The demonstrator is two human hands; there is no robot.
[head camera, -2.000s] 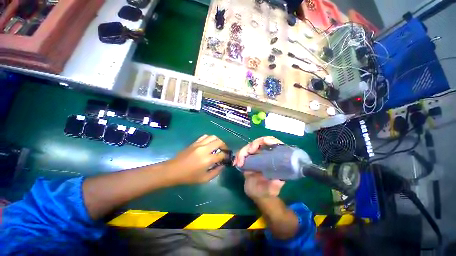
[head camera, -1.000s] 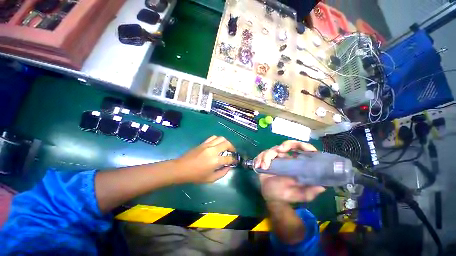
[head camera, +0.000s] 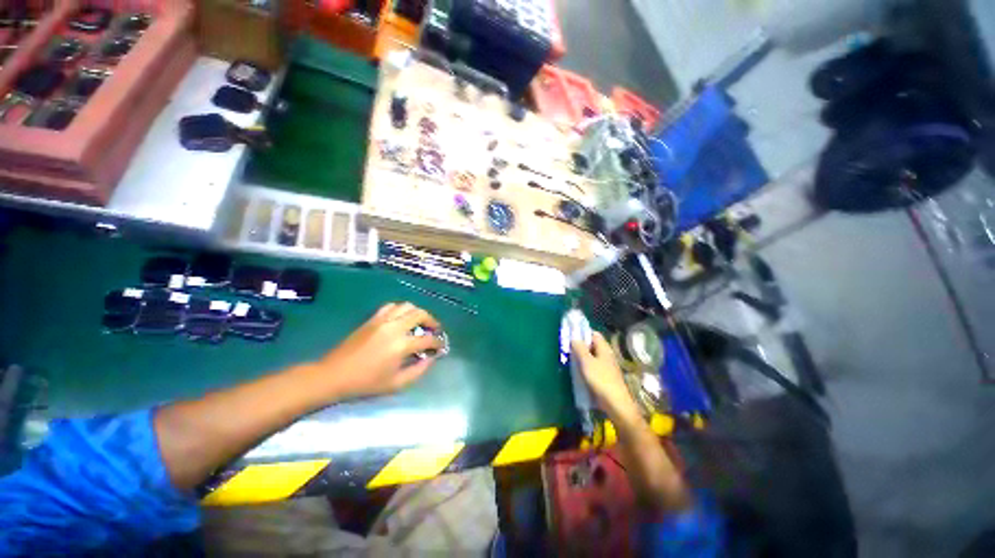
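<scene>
My left hand (head camera: 395,347) is over the green mat in front of me. Its fingertips hold a small silvery and dark watch case (head camera: 428,342). My right hand (head camera: 597,365) is farther right, near the mat's right edge, small and blurred. A grey cylinder tool (head camera: 578,376) lies against its fingers, partly hidden; whether the hand still grips it cannot be told. Black glossy watch screens (head camera: 207,316) with small white tabs lie in two rows at the left.
A white compartment tray (head camera: 314,231) stands behind the hands, with thin hand tools (head camera: 426,262), a green knob (head camera: 484,268) and a white block (head camera: 531,277) beside it. A raised wooden parts board (head camera: 436,234) is behind. Foam trays (head camera: 76,164) are upper left. Cables and a black fan (head camera: 611,296) are at right.
My right hand has moved right with the grey tool, away from the watch case. My left hand still holds the case. The view has turned right, showing more floor and a black round object.
</scene>
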